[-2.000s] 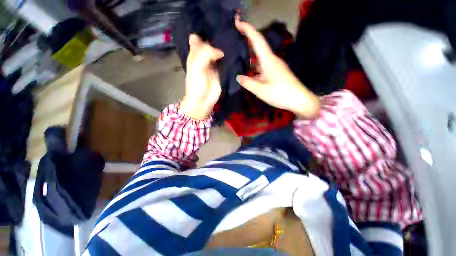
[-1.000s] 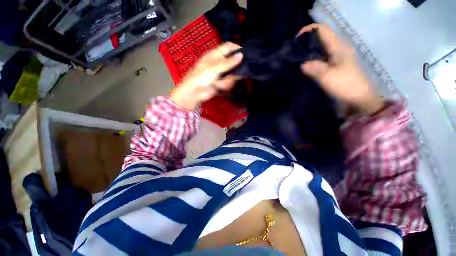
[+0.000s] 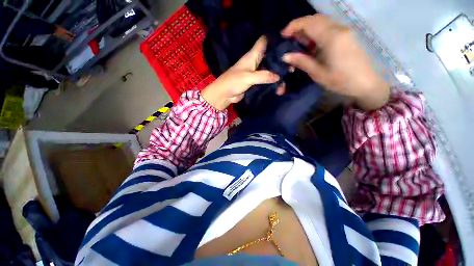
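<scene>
A black fabric piece (image 3: 278, 57) is bunched between my two hands above my lap, and dark cloth hangs below it. My left hand (image 3: 242, 78) grips its left side, thumb and fingers pinching the cloth. My right hand (image 3: 332, 57) holds its right side between thumb and fingers and is slightly blurred. The folds hide some of my fingertips. Other black cloth lies behind the hands at the top centre and merges with the held piece, so its edge cannot be told.
A red plastic basket (image 3: 179, 54) stands left of my hands. The white machine table (image 3: 416, 57) with a ruler edge runs down the right side. A metal cart (image 3: 104, 39) is at the upper left, with a person's hand (image 3: 64, 34) beside it. A wooden-sided box (image 3: 83, 136) stands at the left.
My hands have moved closer together around the black fabric, which is now bunched smaller. The view has shifted, and the red basket shows more fully than two seconds ago.
</scene>
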